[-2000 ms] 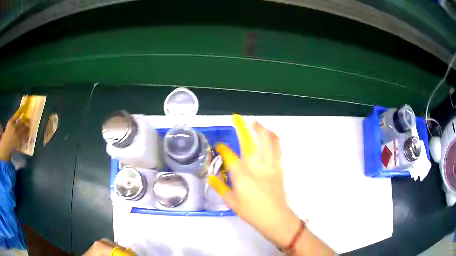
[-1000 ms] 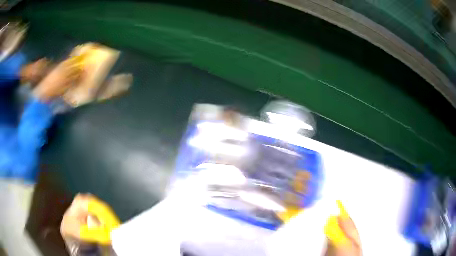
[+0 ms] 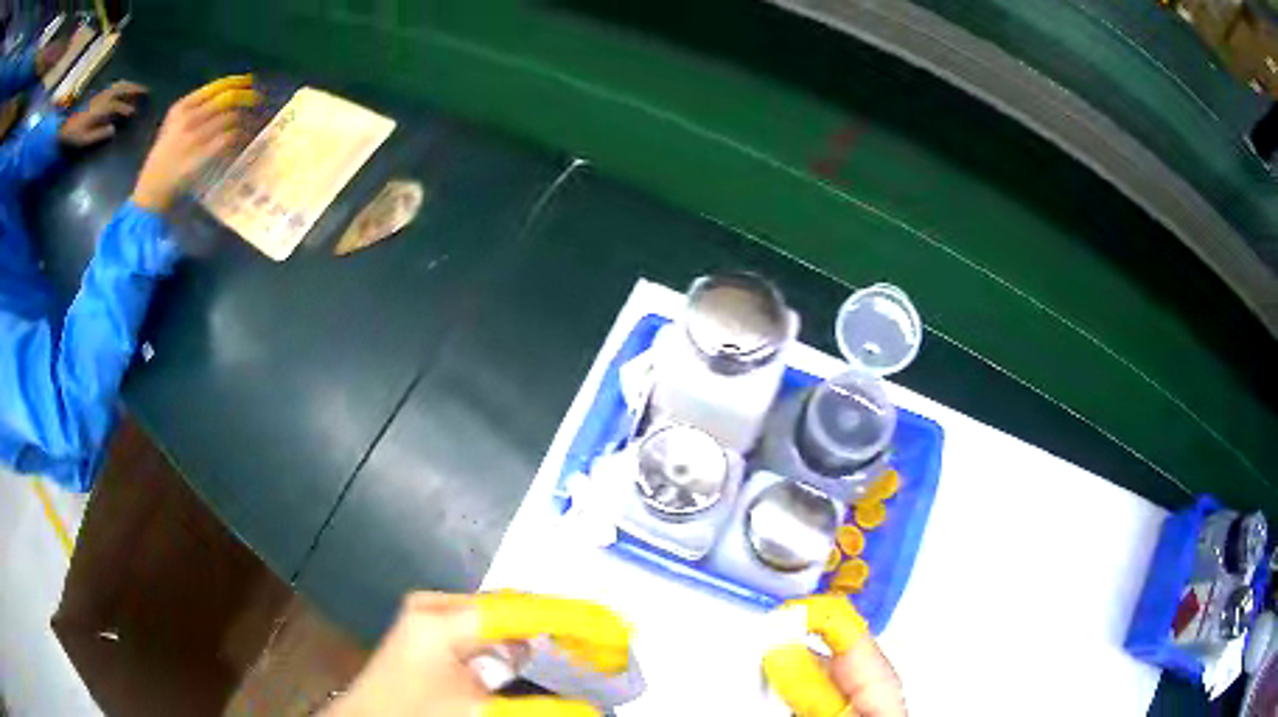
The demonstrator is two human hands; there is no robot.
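My left hand (image 3: 491, 656), with yellow finger cots, is at the bottom edge, partly cut off. Its fingers are closed around a pale grey slab (image 3: 606, 681) with a dark part, probably a smartphone, mostly hidden. My right hand (image 3: 838, 670), also in yellow cots, is to its right. It pinches a small white scrap that looks like a wipe (image 3: 793, 625). Both hands are over the white mat (image 3: 1030, 525), nearer me than the blue tray (image 3: 918, 525). The tray holds metal-topped bottles (image 3: 683, 469), a clear-lidded bottle (image 3: 845, 420) with its round lid flipped open, and orange finger cots (image 3: 851, 539).
A second blue tray (image 3: 1166, 595) with bottles is at the right. At the upper left, another person's hand (image 3: 194, 140) is beside a printed sheet (image 3: 306, 168) and a brown leaf-shaped patch (image 3: 381, 217). A green conveyor runs behind. A brown carton (image 3: 168, 574) is below the bench edge.
The view has swung left and tilted. My right hand has left the bottle tray and is now near my left hand at the bottom. The other person's hand has moved off the sheet.
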